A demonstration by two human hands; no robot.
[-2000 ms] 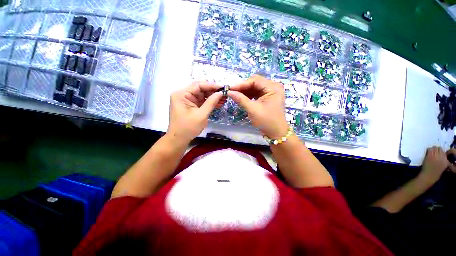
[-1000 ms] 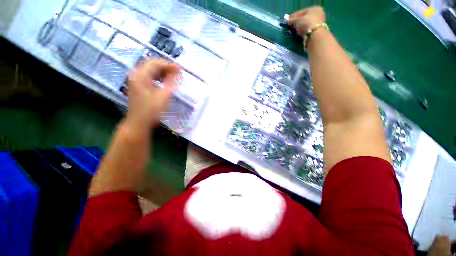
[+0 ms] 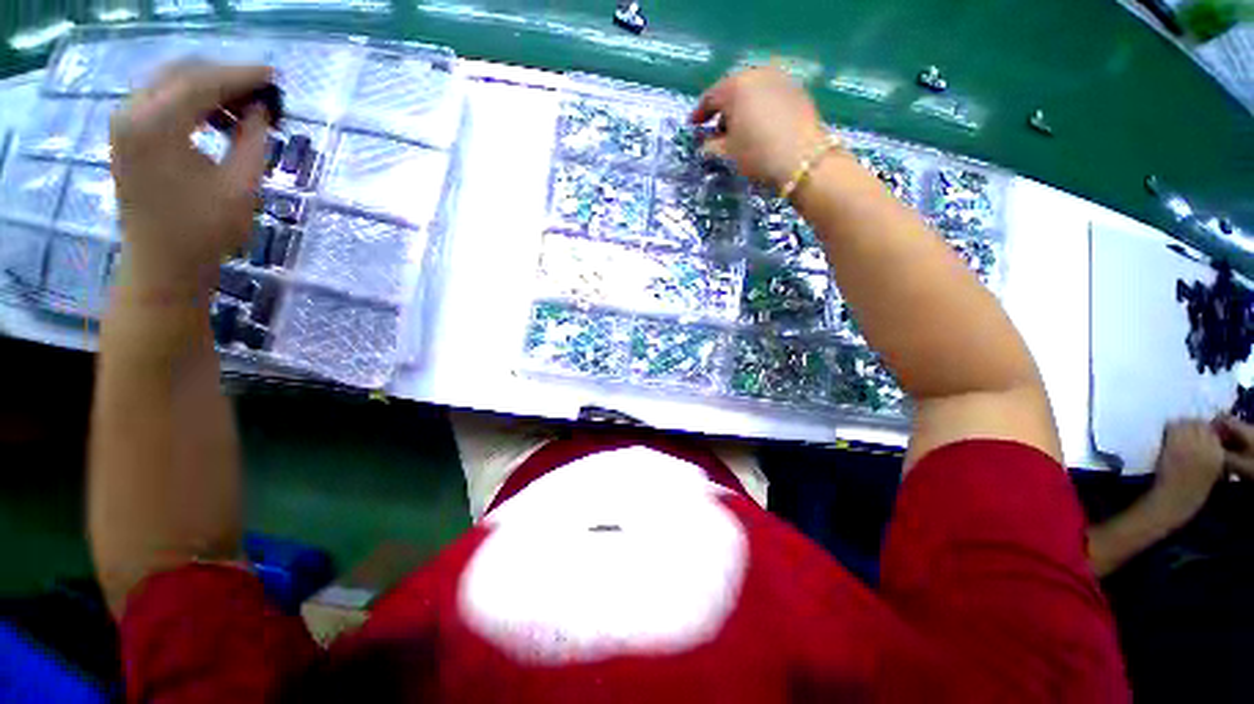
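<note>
My left hand [image 3: 190, 172] is raised over the left compartment tray [image 3: 360, 234], with a black plastic housing [image 3: 270, 101] between its thumb and finger. More black housings [image 3: 275, 228] lie in one column of that tray, partly behind the hand. My right hand [image 3: 763, 127] is over the back cells of the right compartment tray [image 3: 550, 261], thumb and finger close together. Whether it grips a piece cannot be made out. Green and silver circuit boards [image 3: 594, 200] fill the tray's cells. My right forearm hides part of this tray.
Small assembled units [image 3: 630, 18] sit spaced out on the green conveyor belt [image 3: 770, 48] beyond the trays. At the right, another person's hands [image 3: 1194, 461] are by a white mat [image 3: 1135, 330] with a heap of black parts [image 3: 1217, 319]. A blue bin [image 3: 286, 567] is below left.
My hands have parted from the small piece they held together. My right hand went out to the belt, then back over the right tray. My left hand moved to the left tray and took a housing.
</note>
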